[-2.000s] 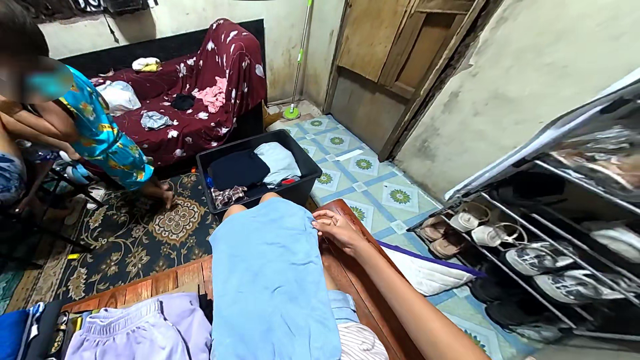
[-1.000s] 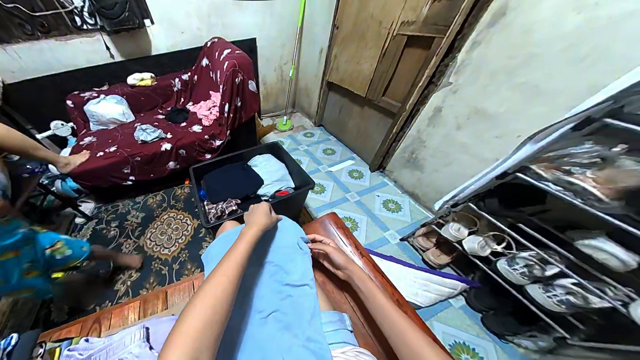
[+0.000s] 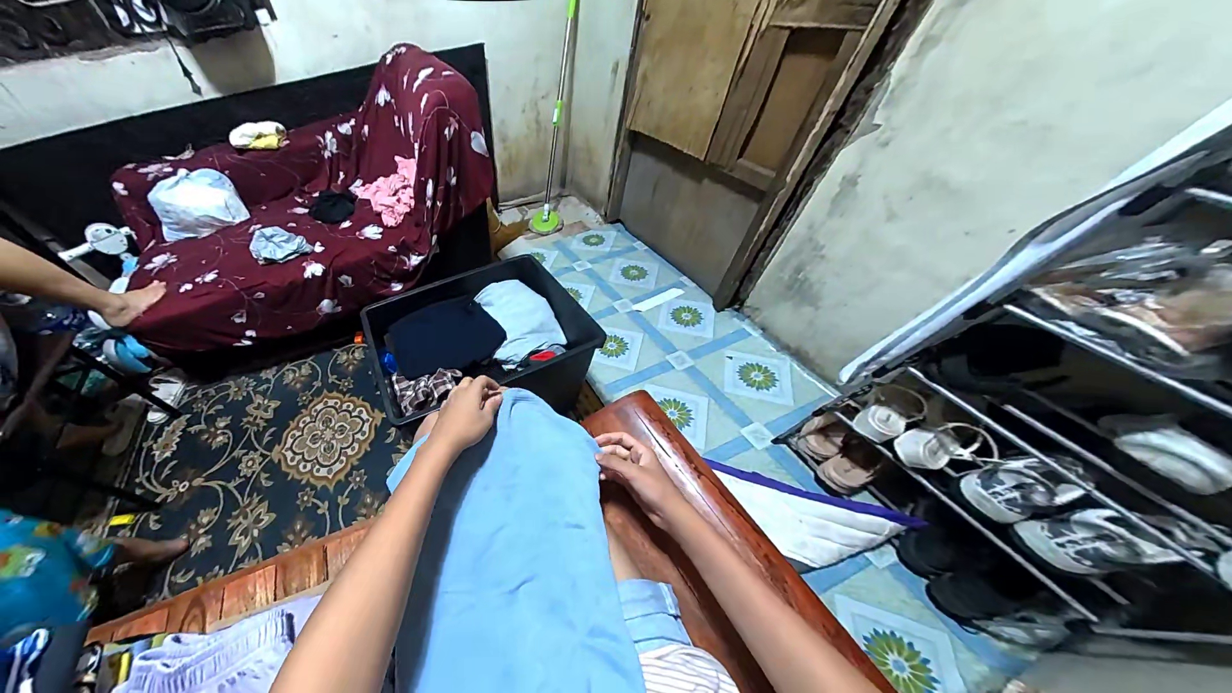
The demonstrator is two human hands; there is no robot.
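A light blue cloth garment (image 3: 520, 539) lies spread over my lap and thighs. My left hand (image 3: 469, 416) is on its upper left part near my knee, fingers bent on the fabric. At the garment's right edge, my right hand (image 3: 630, 467) pinches the cloth between thumb and fingers. Just beyond my knees stands a black plastic bin (image 3: 577, 351) holding a dark navy folded cloth (image 3: 445, 337), a pale blue-white cloth (image 3: 520, 320) and a checked cloth (image 3: 423, 390). Lavender shorts (image 3: 217, 654) lie at the lower left on the wooden bench.
A sofa with a maroon floral cover (image 3: 318, 279) holds loose clothes and a plastic bag. A person's foot (image 3: 135, 303) rests on it. The wooden armrest (image 3: 731, 539) is at my right, with a shoe rack (image 3: 1011, 452) beyond. A green mop (image 3: 546, 219) leans in the corner.
My left hand, out of view two seconds ago, has come onto the garment's upper left. The person at the left has moved down and left, mostly out of view.
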